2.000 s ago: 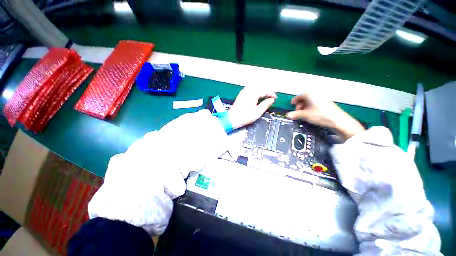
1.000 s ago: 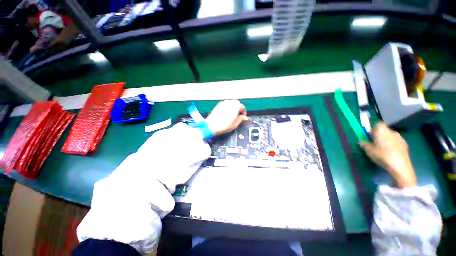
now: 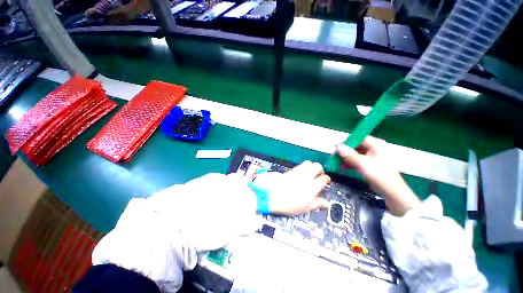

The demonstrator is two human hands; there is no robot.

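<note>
An open laptop base (image 3: 275, 257) lies in front of me, its dark motherboard (image 3: 344, 229) along the far half. My right hand (image 3: 375, 169) holds a long green strip tool (image 3: 367, 125), its lower end at the far edge of the board and its upper end raised. My left hand (image 3: 295, 191), with a light blue wrist band, rests over the board's far left part, fingers bent near the tool's lower end. I cannot see anything held in it. A small red and yellow part (image 3: 359, 248) sits on the board. A green daughterboard (image 3: 218, 257) shows by my left sleeve.
Red bubble pouches (image 3: 137, 120) lie in stacks at the left beside a blue screw tray (image 3: 186, 124). A white strip (image 3: 213, 154) lies behind the laptop. A grey-white box (image 3: 503, 194) and a slim white tool (image 3: 471, 189) are at right. A label sheet (image 3: 453, 57) hangs above.
My right hand has taken the green tool from the right side of the bench and brought it to the board's far edge. My left hand stays over the board. The view has shifted.
</note>
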